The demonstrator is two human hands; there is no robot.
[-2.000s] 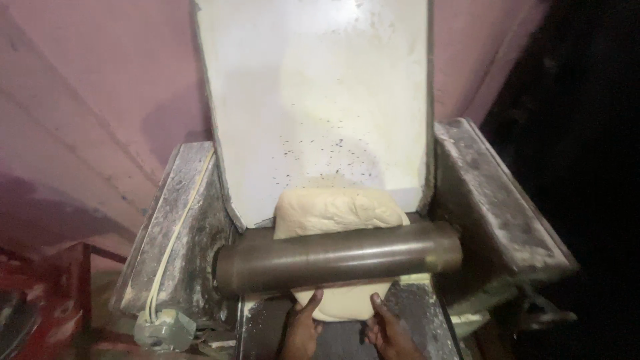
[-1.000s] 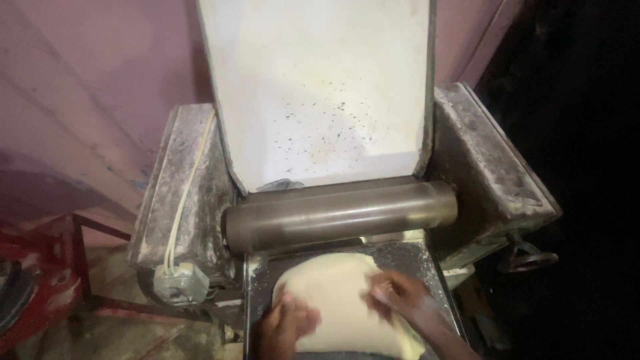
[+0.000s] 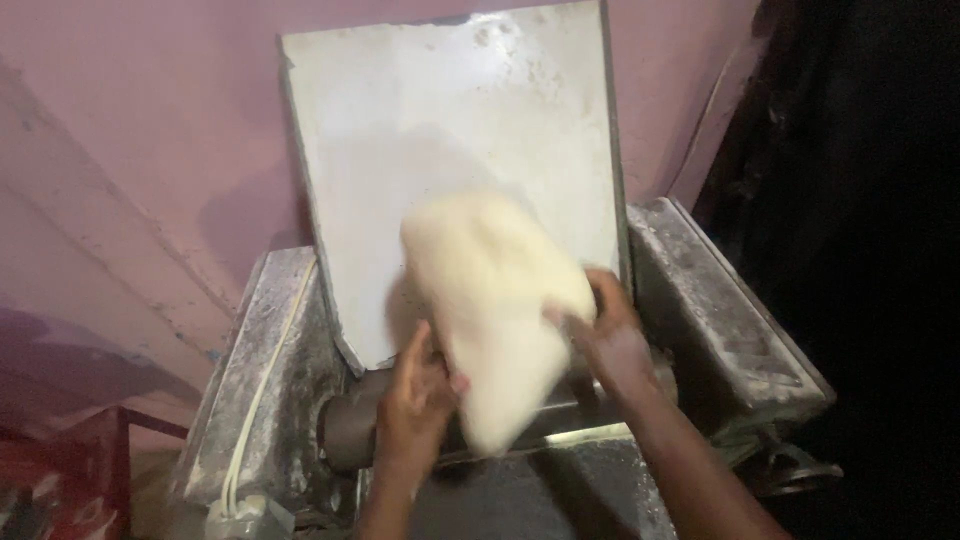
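A slab of pale dough (image 3: 499, 300), blurred by motion, is held up over the metal roller (image 3: 349, 431) of a dough sheeter and in front of its upright white board (image 3: 375, 150). My right hand (image 3: 611, 337) grips the dough's right edge, thumb in front. At the dough's lower left side is my left hand (image 3: 420, 397), its fingertips against the edge; blur hides how firmly it holds. Beneath the roller, the dark lower tray (image 3: 525, 495) shows partly between my forearms.
Worn metal housings flank the roller, left (image 3: 262, 375) and right (image 3: 720, 322). A cable (image 3: 274, 360) runs down the left one to a box (image 3: 251, 517). A handwheel (image 3: 795, 469) juts out at lower right. A red metal frame (image 3: 112, 465) stands at lower left.
Two seconds ago the dough was passing under the roller; one second ago it lay on the lower tray under my hands. Now it is lifted above the roller, with both hands raised.
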